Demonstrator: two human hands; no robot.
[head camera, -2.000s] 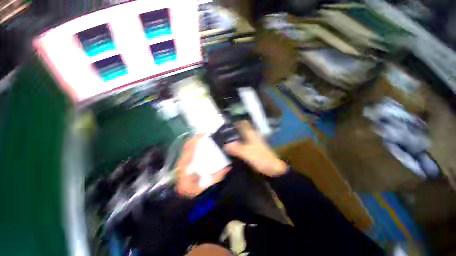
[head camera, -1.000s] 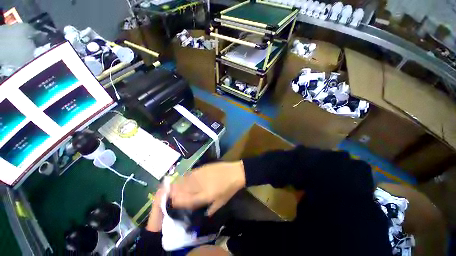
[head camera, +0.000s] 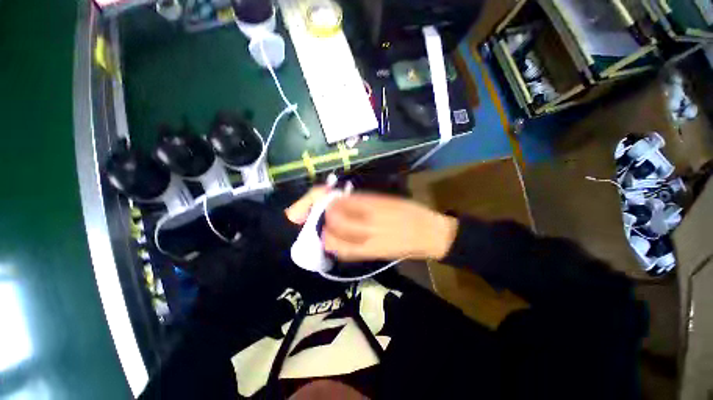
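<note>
A white security camera (head camera: 309, 244) is held close to my chest, its white base low and a white pigtail cable trailing right from it. My right hand (head camera: 379, 226) is closed around its body and hides much of it. My left hand (head camera: 306, 205) is behind it, mostly hidden, with only some fingers showing at the camera's upper left. Three cameras with black ball heads (head camera: 188, 153) stand in a row at the bench's front edge, white cables hanging down. Another camera (head camera: 266, 48) stands further back on the green bench.
A keyboard (head camera: 335, 78) with a yellow tape roll (head camera: 323, 19) lies on the bench. Right of it are a mouse (head camera: 420, 108) and a white label strip (head camera: 438, 82). An open carton (head camera: 481, 199) stands beside the bench, another with cameras (head camera: 647, 205) further right. A green conveyor (head camera: 47, 180) runs left.
The view has turned back towards the bench and down. The camera in my hands shows its white base lower and its cable to the right. The monitor has left the view.
</note>
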